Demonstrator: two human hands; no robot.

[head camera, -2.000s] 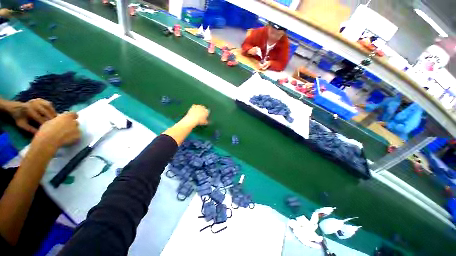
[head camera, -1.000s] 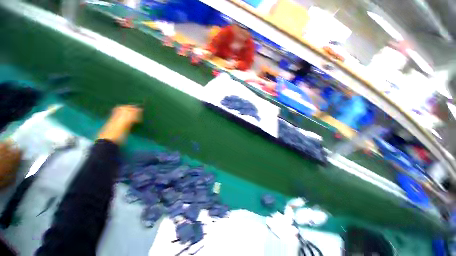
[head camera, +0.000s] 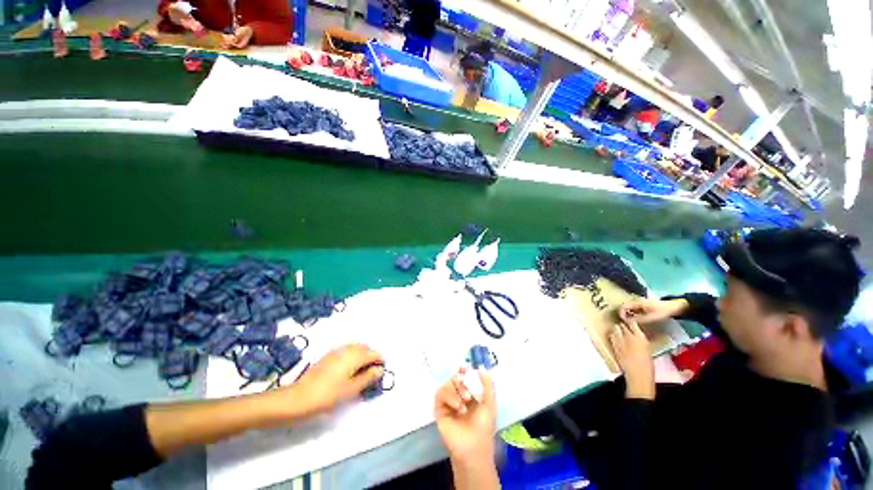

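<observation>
My left hand comes in from the left in a black sleeve, its fingertips on a plaid miniature bag piece low over the white work sheet. The piece's thin black loop stands out to the right. My right hand is raised at lower centre, fingers closed round a small white glue bottle, mostly hidden. Another plaid piece shows just beyond those fingertips; whether it touches them I cannot tell. A large heap of bag pieces lies at left, some on the sheet's edge.
Black scissors and white spare bottles lie beyond my hands. At right, a neighbour in a black cap works over a brown board beside black cords. The green conveyor belt runs behind, with a parts tray beyond it.
The view has swung to the right. My left hand has come back from over the belt to the work sheet and is now on a bag piece. My right hand has come into view.
</observation>
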